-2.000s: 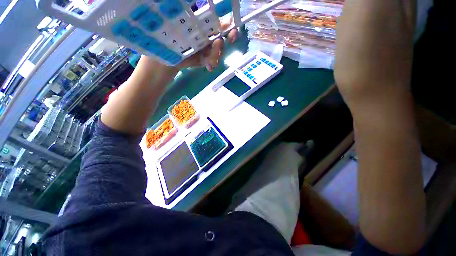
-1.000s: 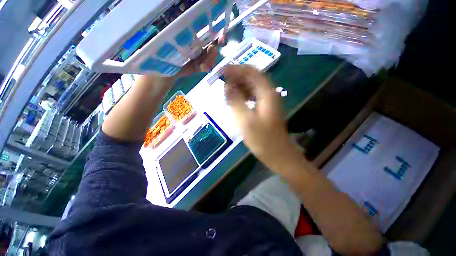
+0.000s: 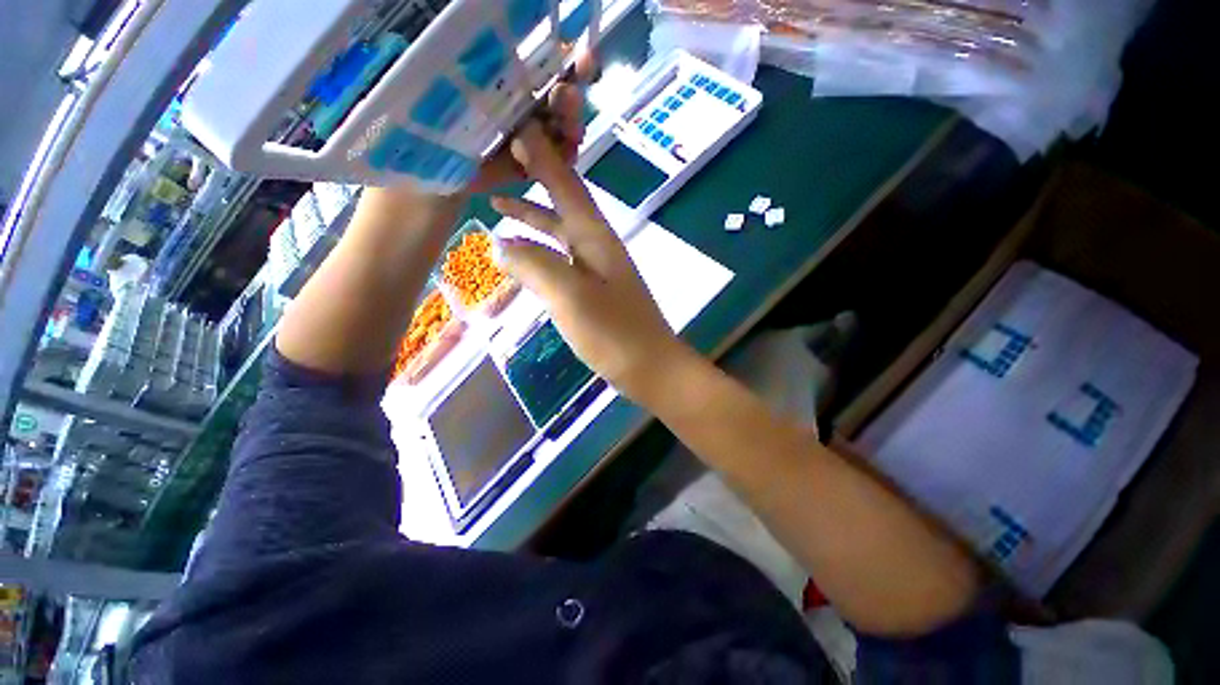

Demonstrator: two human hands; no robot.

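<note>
A white front housing (image 3: 442, 94) with teal-blue keys and a big open window is held up at the top left, tilted. My left hand (image 3: 542, 141) is shut on its lower right edge, partly hidden behind it. My right hand (image 3: 575, 261) is just below the housing, fingers apart and pointing up at its edge; whether a fingertip touches it or holds a small part cannot be told. A second housing (image 3: 689, 121) with blue keys lies on the green bench. Several loose white keycaps (image 3: 760, 206) lie beside it.
Tubs of orange parts (image 3: 475, 270) stand behind a dark panel device (image 3: 479, 435) on white sheet. Bagged parts (image 3: 923, 34) lie at the bench's far end. An open carton (image 3: 1070, 228) at the right holds a white layer with blue-keyed housings (image 3: 1037, 415). Shelving is at the left.
My right hand first came in from the right side over the bench, then moved left and up to the housing's lower edge. The held housing has tilted and its window end is lower.
</note>
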